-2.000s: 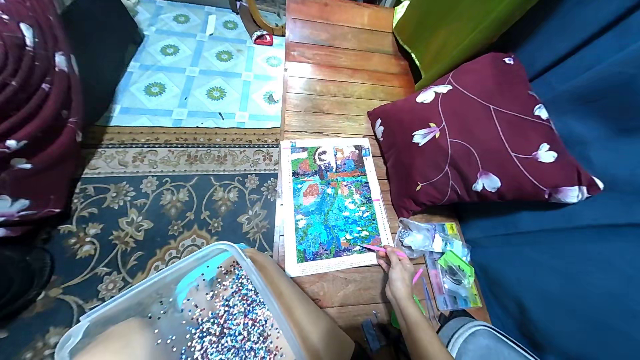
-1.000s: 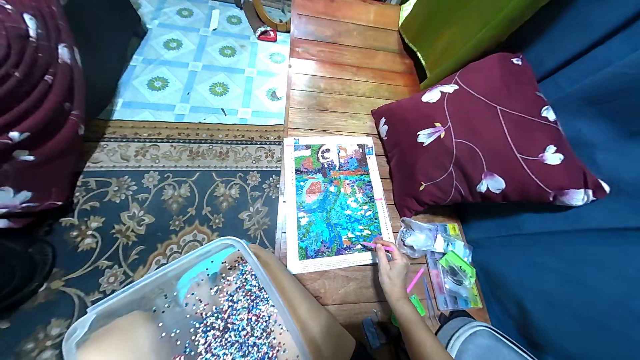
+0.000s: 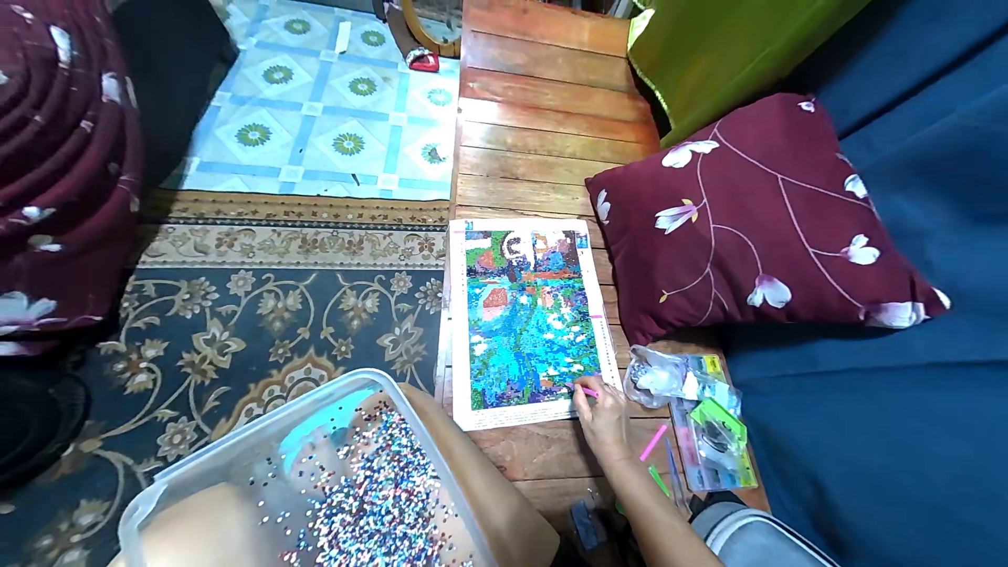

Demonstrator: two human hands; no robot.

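Note:
A diamond painting canvas [image 3: 529, 323] with a colourful, mostly blue and green picture lies on wooden planks. My right hand [image 3: 605, 417] rests at its lower right corner, fingers closed around a pink applicator pen [image 3: 587, 390] whose tip is at the picture. Across my legs sits a clear plastic container [image 3: 386, 378] holding a great many small multicoloured beads or drills [image 3: 378, 488]. My left hand does not show. Right of the canvas are a clear plastic bag [image 3: 655, 376] and a green plastic tray [image 3: 720, 417] on a flat clear case [image 3: 740, 472].
A maroon floral pillow [image 3: 740, 220] lies beyond the bag, against a blue curtain [image 3: 866, 409]. Near my right forearm are a pink stick [image 3: 654, 442], a green stick [image 3: 658, 480] and a grey bag [image 3: 756, 535]. A patterned carpet [image 3: 236, 323] spreads on the left.
My right hand stays near the canvas's lower right corner, with the pink pen still held; only small shifts of the hand show.

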